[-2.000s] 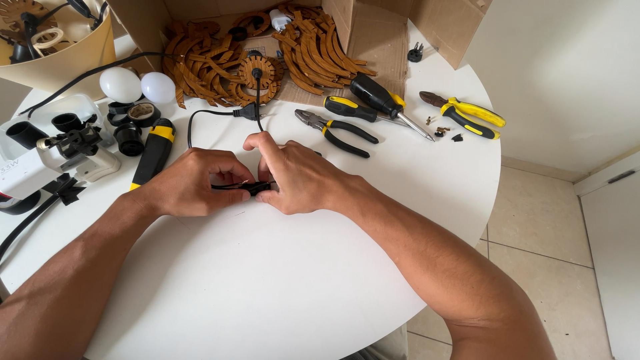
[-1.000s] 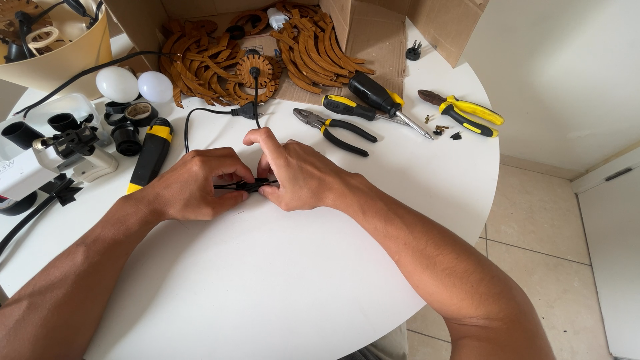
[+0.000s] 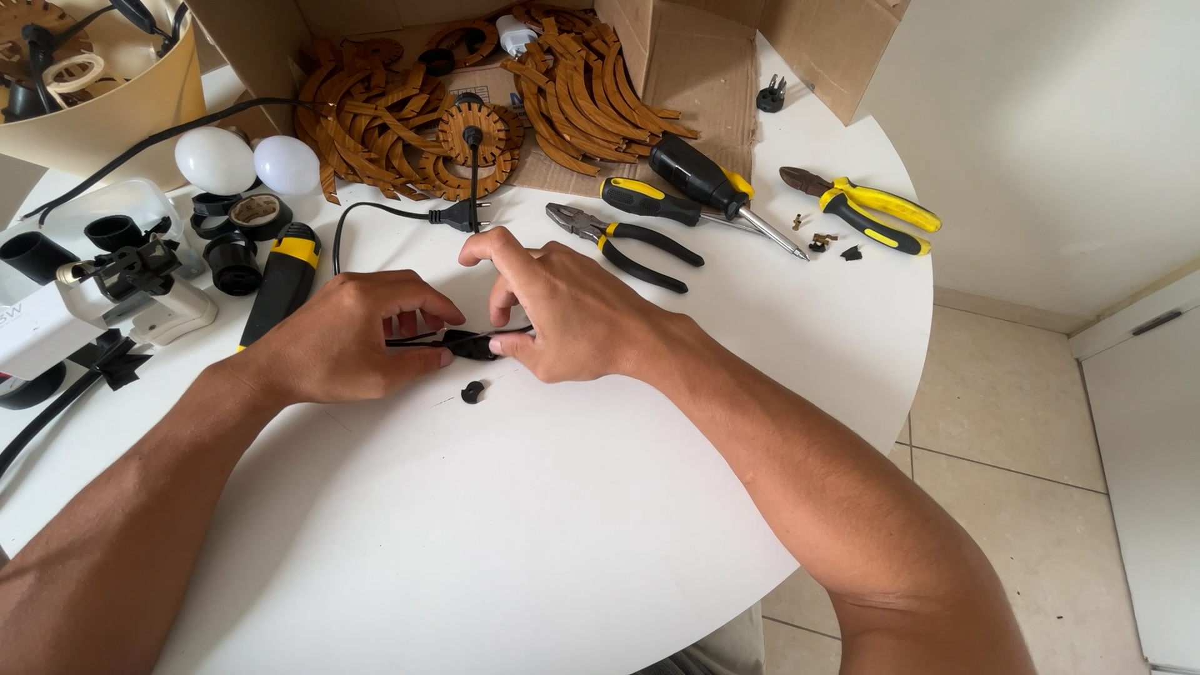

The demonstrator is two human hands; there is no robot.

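Between my hands, low over the white table, is a small black plastic part, perhaps an inline cord switch, with thin black cord running along it. My left hand grips the cord and the part's left end between thumb and fingers. The right thumb and fingertips of my right hand pinch its right end; the forefinger is raised. Just below lies a small round black piece. A black two-pin plug rests beyond my hands. Combination pliers lie beyond my right hand, and a black and yellow utility knife beside my left.
Screwdrivers, diagonal cutters and small metal bits lie at the back right. Curved wooden pieces fill an open cardboard box. White bulbs, black rings and lamp sockets crowd the left. The table's round edge curves at right.
The small round black piece now shows on the table below the part; it was not visible there before. My fingers have parted a little, showing more of the black part.
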